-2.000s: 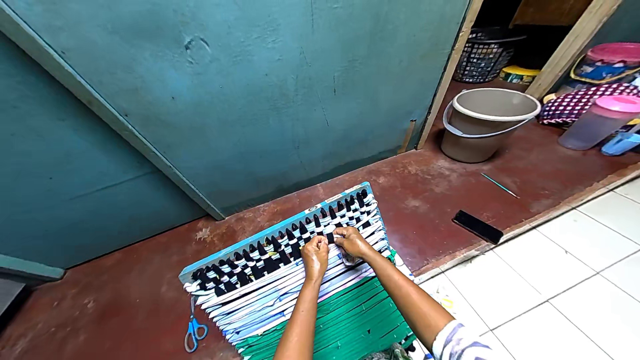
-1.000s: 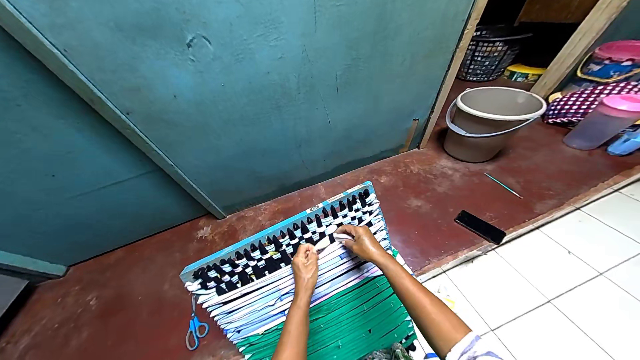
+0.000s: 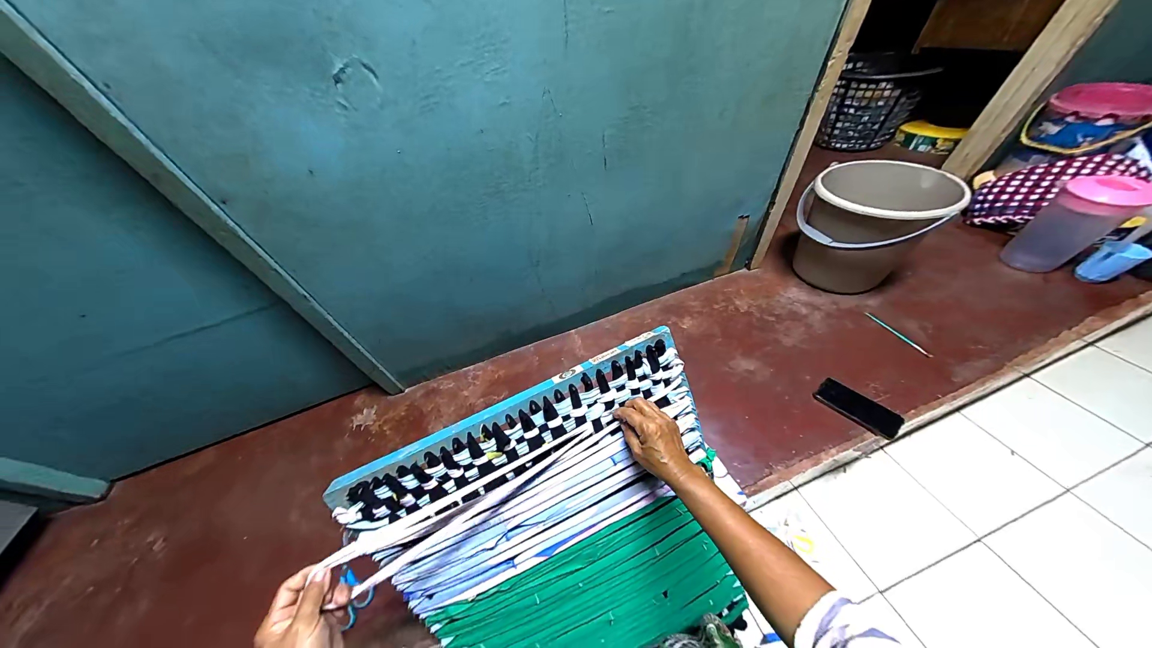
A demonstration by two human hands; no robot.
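Observation:
A blue wooden frame lies on the floor, strung with black and white fabric loops along its upper edge. Below them stretch white and pale blue fabric strips, then green strips. My left hand, at the lower left beyond the frame's side, pinches the end of white fabric strips pulled taut across the weave. My right hand rests on the weave near the right side, its fingertips at the other end of those strips. Blue-handled scissors lie partly hidden behind my left hand.
A brown bucket, a black phone and a thin green stick are on the red floor at right. Behind stand a black basket and a pink-lidded pitcher. A teal wall rises behind the frame.
My left hand has moved from the middle of the weave out to the lower left, drawing white strips with it. My right hand has stayed near the right side of the weave.

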